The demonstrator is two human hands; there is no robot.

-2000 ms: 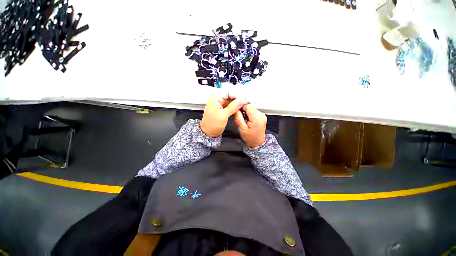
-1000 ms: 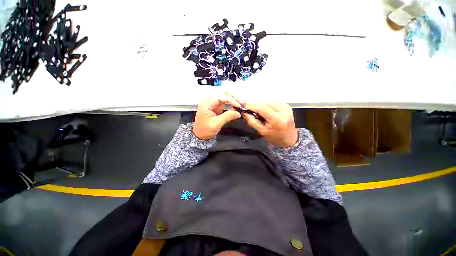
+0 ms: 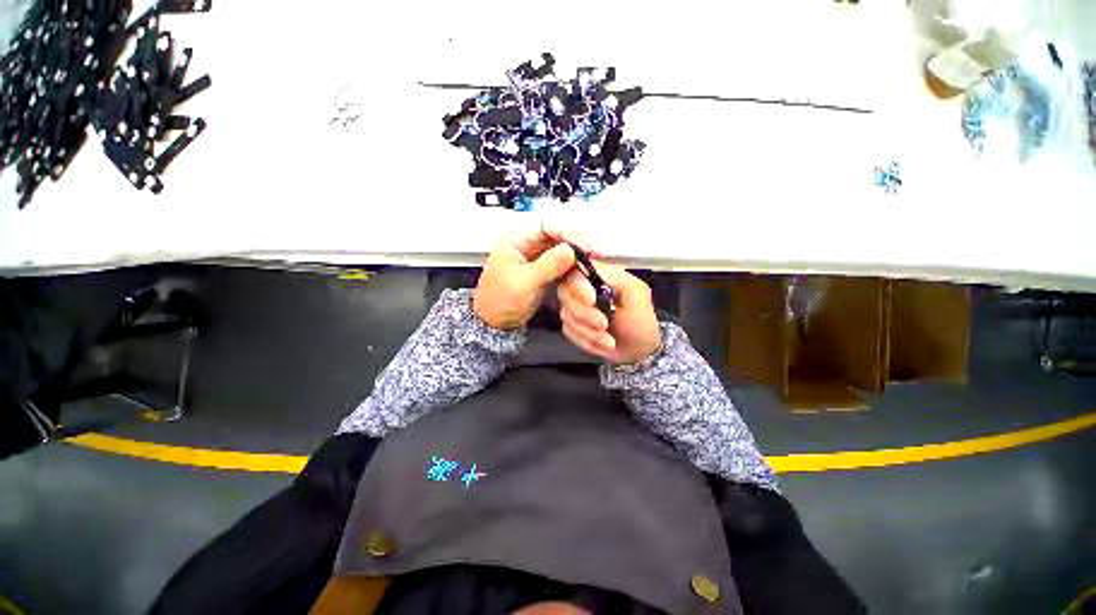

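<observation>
My left hand (image 3: pixel 517 281) and my right hand (image 3: pixel 611 317) meet just below the table's near edge. They hold a black strap tab (image 3: pixel 591 276) between them, slanting down to the right. My left fingertips pinch its upper end, and my right fingers are wrapped around its lower part. Any small ring or fitting on it is too small or hidden to tell. Beyond my hands, a tangled heap of assembled fobs (image 3: pixel 541 138) lies on the white table (image 3: pixel 301 222), black with silver-blue glints.
Loose black straps (image 3: pixel 90 96) spread at the far left. Small rings (image 3: pixel 346 109) lie left of the heap. Small blue fittings (image 3: pixel 887 177) and a clear bag with bluish contents (image 3: pixel 1007 111) are on the right. Cardboard boxes (image 3: pixel 841 336) stand under the table.
My right hand has drawn in and turned, from knuckles up to fingers curled around the strap. More of the strap shows now. My left hand has barely moved.
</observation>
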